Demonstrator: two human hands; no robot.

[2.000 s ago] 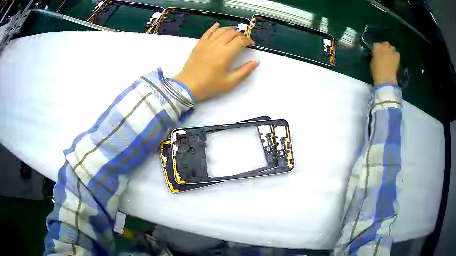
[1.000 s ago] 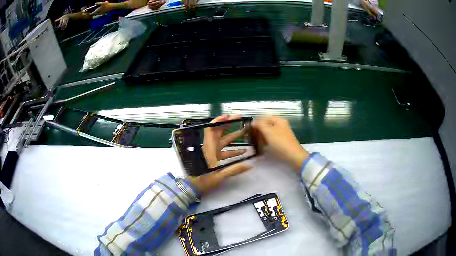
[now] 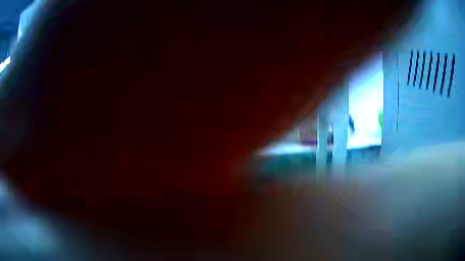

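Note:
A dark red-brown blurred shape (image 3: pixel 153 102) covers most of the head view, very close to the lens. It looks like part of a hand, but I cannot tell which one. A dull brown blur (image 3: pixel 316 219) lies along the bottom, right of the middle, and a pale grey-green blur (image 3: pixel 433 188) is at the lower right. These may be skin and sleeve, but that is unclear. No fingers can be made out. No phone frame and no white bench sheet can be seen.
A pale blue panel (image 3: pixel 397 107) with several dark slots stands at the right. Left of it are pale upright posts (image 3: pixel 339 132), a bright white area (image 3: pixel 366 107) and a strip of green surface (image 3: pixel 285 162).
The view has lifted away from the bench and both forearms. A dark shape now blocks most of the lens. The frame that was held up between the hands is out of sight.

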